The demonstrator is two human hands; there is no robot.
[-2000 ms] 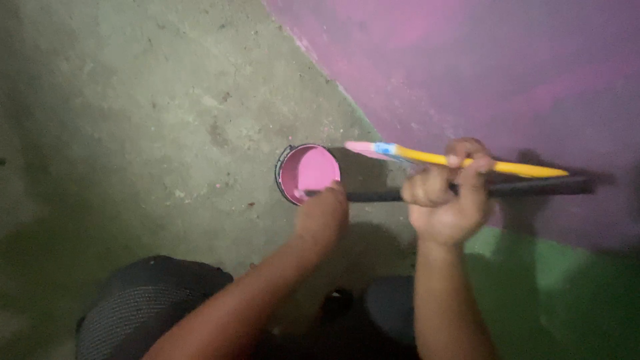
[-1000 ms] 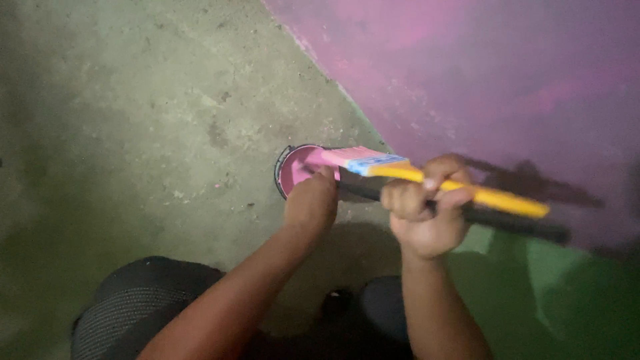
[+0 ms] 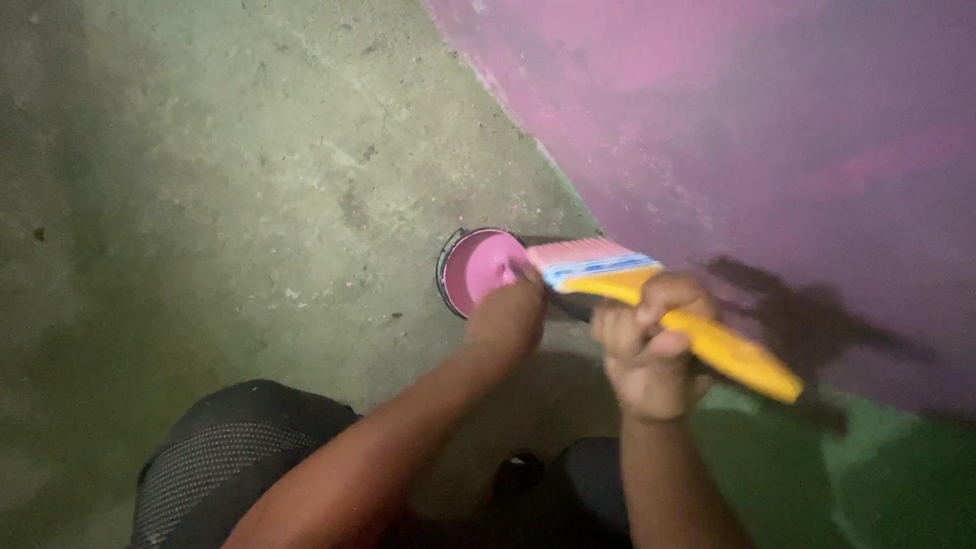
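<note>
A small bucket of pink paint [image 3: 474, 276] with a dark rim stands on the floor. My left hand [image 3: 509, 316] is closed around a dark stick [image 3: 568, 306] close to its end, right at the bucket's near right edge; the stick's tip is over or in the paint and partly hidden. My right hand [image 3: 654, 339] grips a paintbrush with a yellow handle [image 3: 736, 357], its pink-coated bristles [image 3: 568, 252] pointing left towards the bucket. The dark stick also passes behind my right hand, within or against its fingers.
The bucket stands on a rough concrete floor [image 3: 252, 191]. A wall painted pink-purple [image 3: 724, 130] rises at the right, with a green part [image 3: 770, 450] lower down. My knee in dark cloth [image 3: 236, 450] is at the lower left.
The paintbrush in my right hand has turned, so that its broad face shows and its handle slopes down to the right. The dark stick's far end has swung down. The bucket has stayed put.
</note>
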